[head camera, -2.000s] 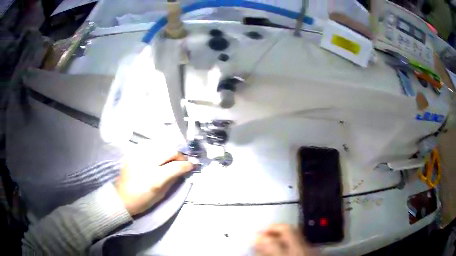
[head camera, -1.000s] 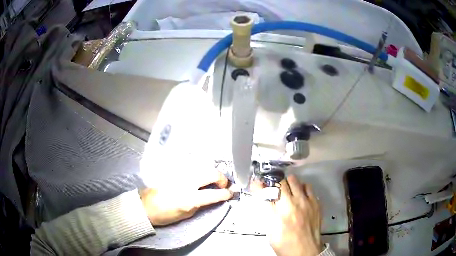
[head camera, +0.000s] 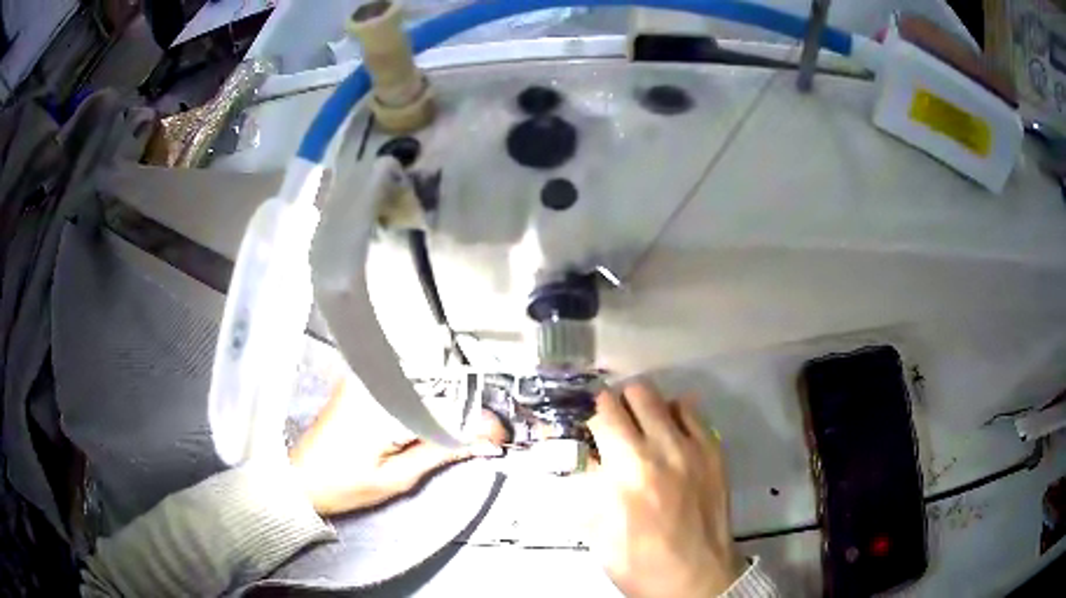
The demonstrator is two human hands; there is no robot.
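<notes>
Taupe-grey cloth (head camera: 152, 339) lies at the left and runs under my left wrist to the needle area. My left hand (head camera: 368, 456) rests on the cloth, its fingertips on the cloth edge beside the presser foot, partly washed out by glare. My right hand (head camera: 660, 485) is just right of the needle area, fingers bent and pointing at the machine head (head camera: 701, 222). Its fingertips are partly hidden behind the metal parts, and I cannot tell whether it holds anything. The tension knob (head camera: 565, 333) is above the needle area.
A black phone (head camera: 867, 467) lies on the machine bed to the right. A blue hose (head camera: 526, 18) arches over the back of the head beside a cream fitting (head camera: 392, 70). A white box with a yellow label (head camera: 949, 117) is at the back right. Bright glare covers the left of the head.
My right hand has come up from the lower edge to the needle area and stayed there. My left hand stays on the cloth by the presser foot. The view has shifted.
</notes>
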